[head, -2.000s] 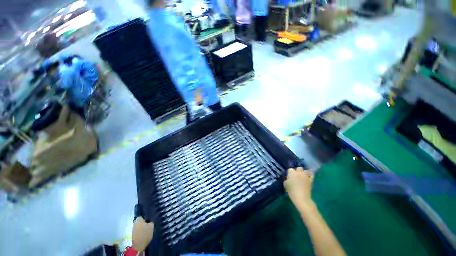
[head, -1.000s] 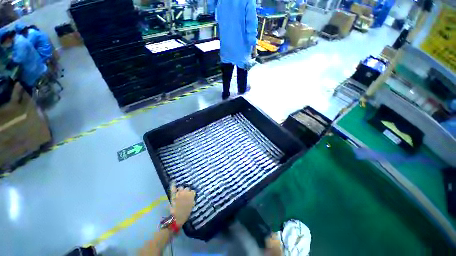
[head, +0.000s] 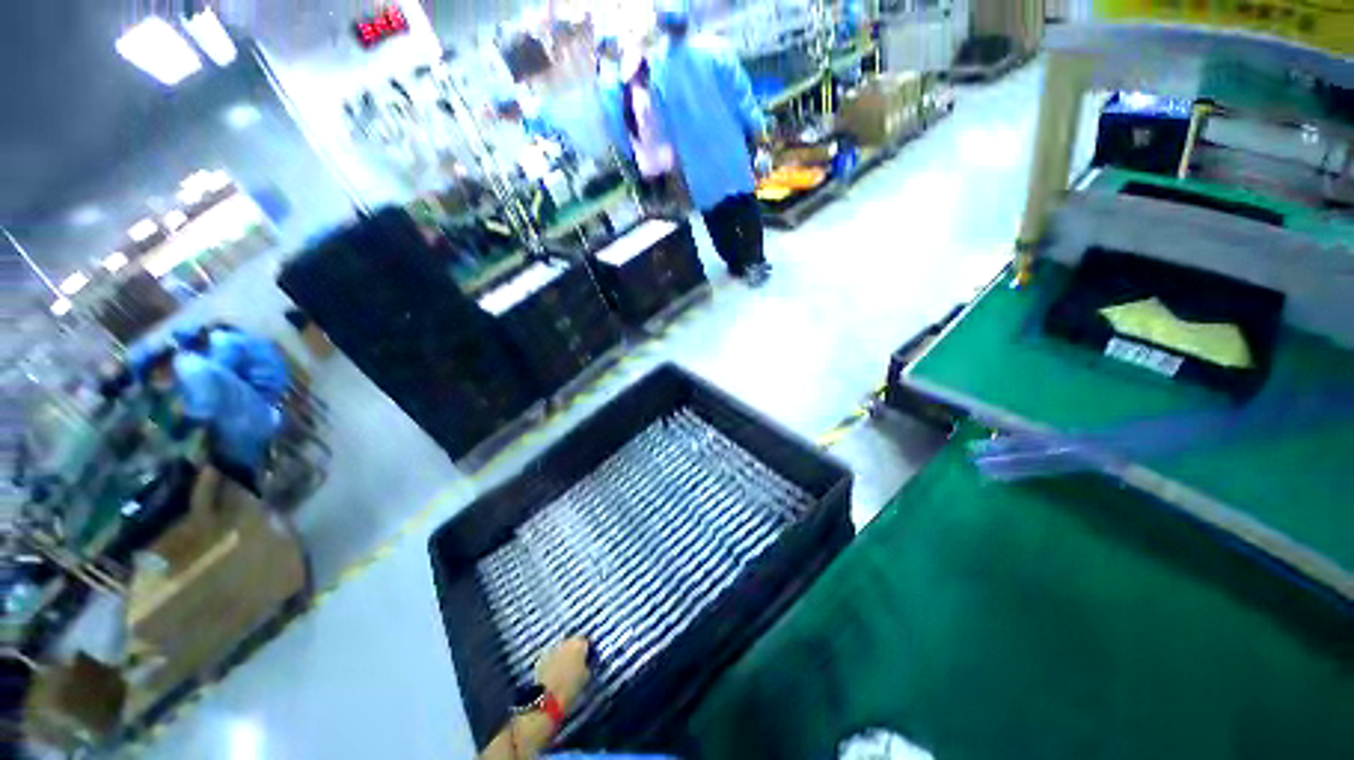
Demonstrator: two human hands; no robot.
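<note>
A large deep-rimmed black tray (head: 468, 601) lies in front of me at the left edge of the green bench. Silver metal strips (head: 653, 520) fill it in close parallel rows. My left hand (head: 564, 668), with a red band at the wrist, is over the tray's near left corner, at the ends of the strips. The fingers are blurred, so I cannot tell whether they grip anything. My right hand is out of the picture. A crumpled white thing (head: 884, 745) shows at the bottom edge.
The green bench (head: 1025, 639) is at the right, with a raised green surface (head: 980, 349) behind it. That surface holds a black box (head: 1077, 312) with a yellow piece inside. Stacked black trays (head: 401, 334) stand on the floor beyond. A person in blue (head: 698, 112) stands behind.
The view has swung to the right. My left hand stays at the tray's near left part. The right hand, seen low by the white thing one second ago, has left the picture.
</note>
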